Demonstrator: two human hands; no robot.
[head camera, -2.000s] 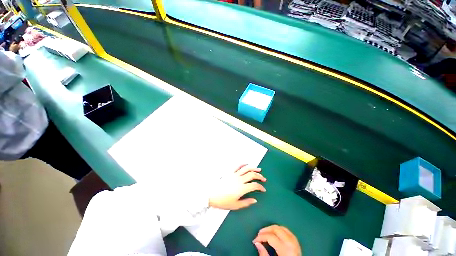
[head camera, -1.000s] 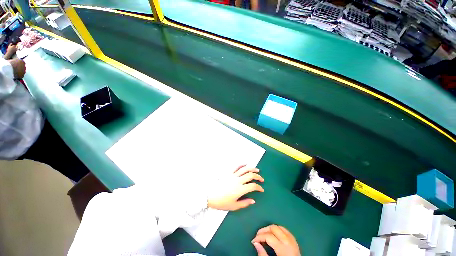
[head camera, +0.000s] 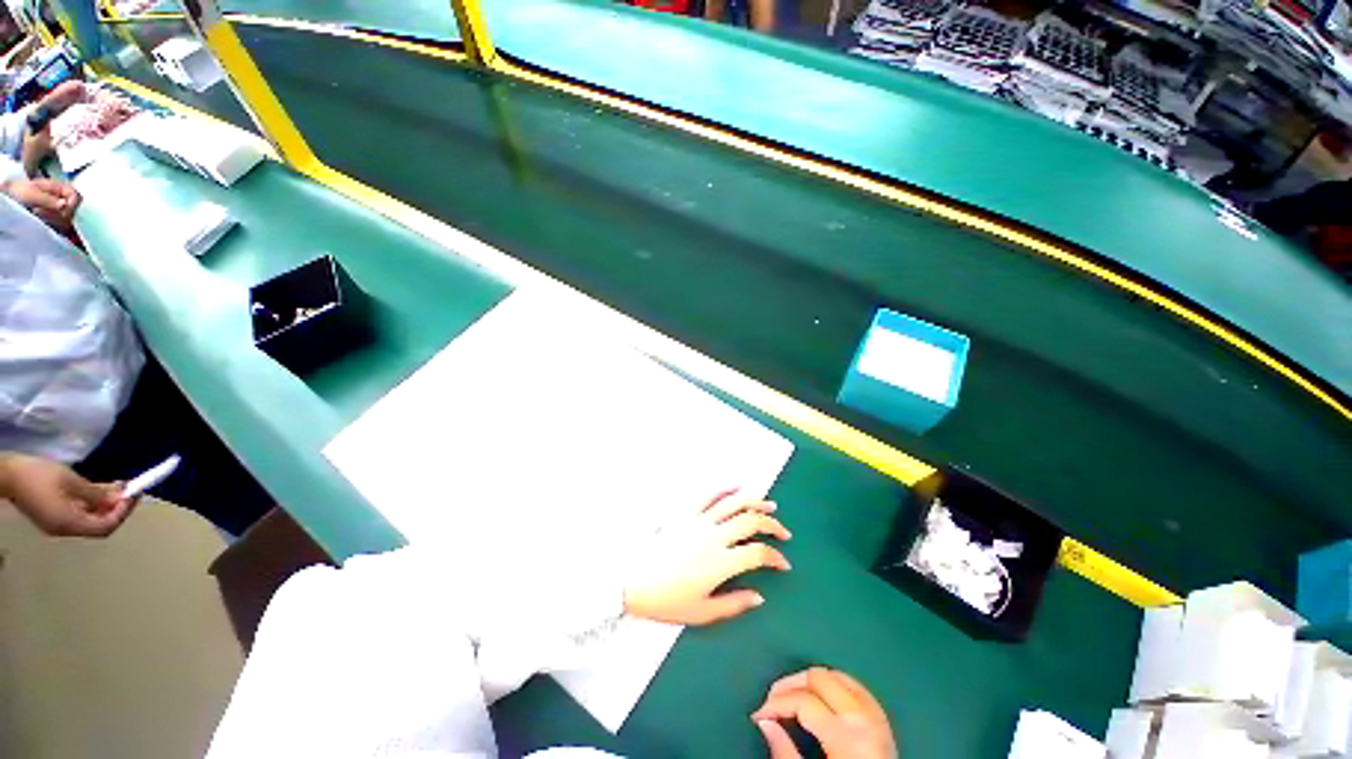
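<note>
My left hand (head camera: 709, 561) lies flat with spread fingers on the right part of a large white sheet (head camera: 541, 408) on the green bench. My right hand (head camera: 827, 715) is at the bottom edge of the picture, partly cut off, with fingers curled. A dark patch shows between its thumb and fingers; I cannot tell if it is an item or shadow. An open black bin (head camera: 1017, 601) with small white parts (head camera: 964, 556) stands at the yellow edge, right of my left hand.
White retail boxes (head camera: 1219, 645) are stacked at the right. A blue box (head camera: 906, 369) sits on the green conveyor belt (head camera: 667, 282). Another black bin (head camera: 307, 315) stands further left. A person (head camera: 60, 334) stands at the left; a hand (head camera: 67, 497) there holds a small white item (head camera: 151, 476).
The blue boxes have moved right along the belt; one is now cut off by the right edge. A hand with a white item has appeared at the left. My hands have not visibly moved.
</note>
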